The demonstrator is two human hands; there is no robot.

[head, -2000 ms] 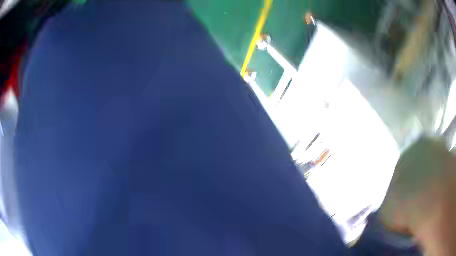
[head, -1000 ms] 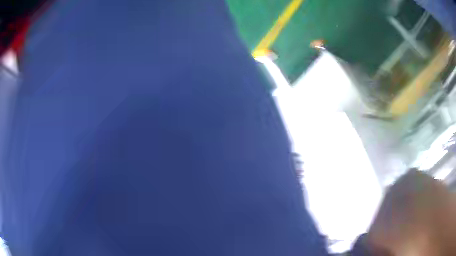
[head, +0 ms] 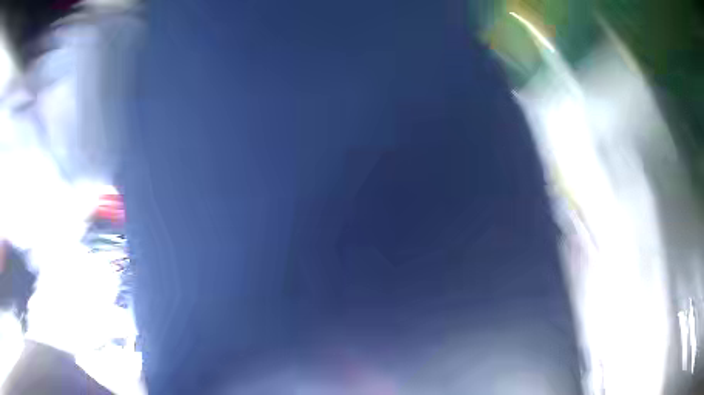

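A large blue cloth-like surface [head: 340,200] fills the middle of the view from top to bottom, close to the camera and blurred. It looks like clothing; whose it is cannot be told. Neither my left hand nor my right hand can be made out. No tool or work part can be made out either.
A blurred white surface [head: 617,270] runs down the right side, with a green area [head: 671,38] above it. At the left is an overexposed white area with a small red patch [head: 110,208]. A dark, unclear shape [head: 58,374] is at the lower left.
The view has swung, and the blue surface now sits more centrally. The white surface has shifted right and the yellow line is no longer clear. The blurred skin-toned shape at the lower right is gone.
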